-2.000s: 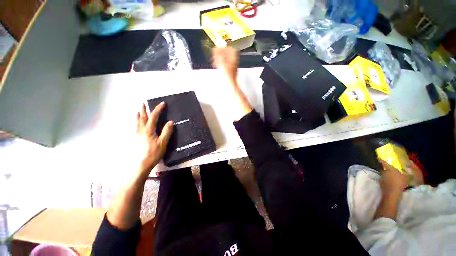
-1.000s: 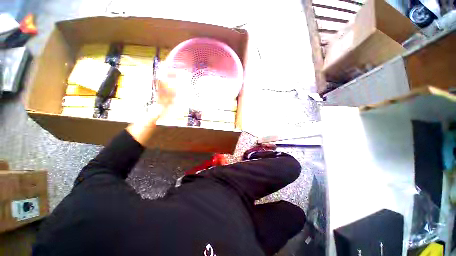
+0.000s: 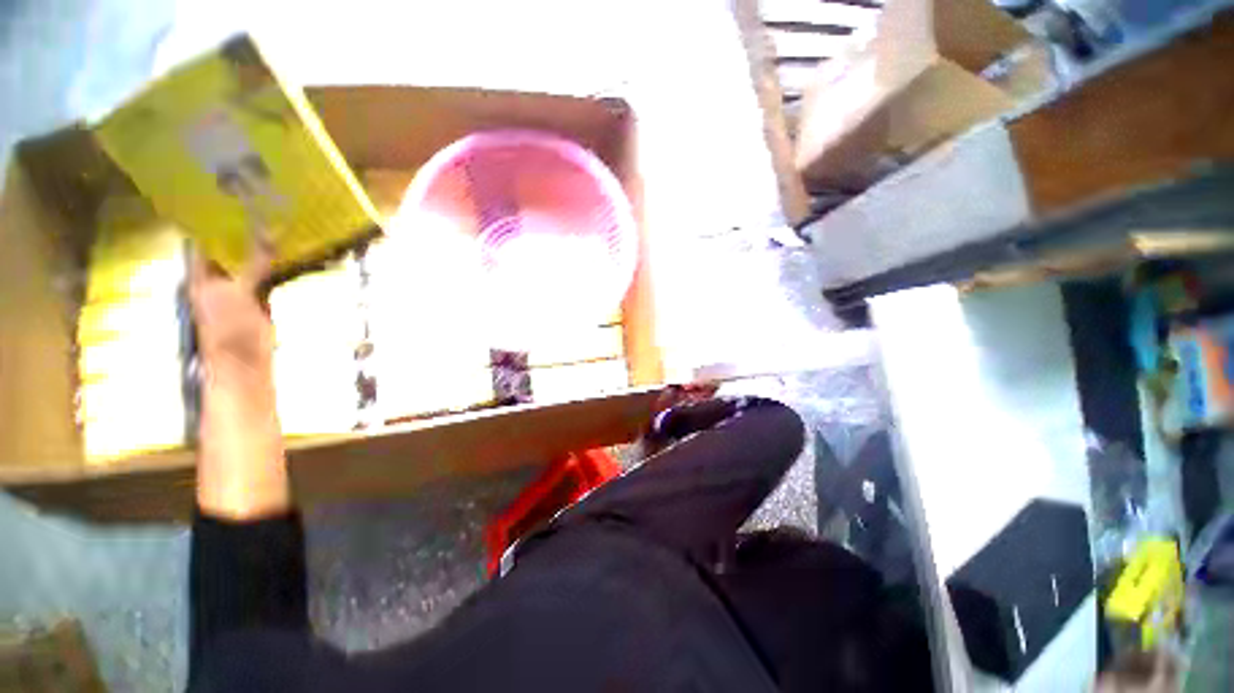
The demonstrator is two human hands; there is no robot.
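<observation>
My left hand [image 3: 233, 318] reaches over the open brown carton [image 3: 406, 467] and grips a yellow printed box [image 3: 223, 156] by its lower edge. The box is tilted and raised above the carton's left part; the hand is blurred and part of the fingers is hidden by the box. Rows of yellow boxes [image 3: 129, 352] stand in the carton, washed out by glare. A round pink perforated basket [image 3: 521, 230] sits on the boxes at the carton's right. My right hand is not in view.
The white table [image 3: 934, 366] with its black strip is at the right, holding a black box [image 3: 1022, 589] and a yellow box [image 3: 1148, 589]. A red stool [image 3: 548, 501] is beside my legs. Another brown carton [image 3: 893, 108] stands at the upper right.
My left hand has moved left from the pink basket's edge and now holds a yellow box raised. Two seconds ago both hands were at the table; the view has since turned to the carton.
</observation>
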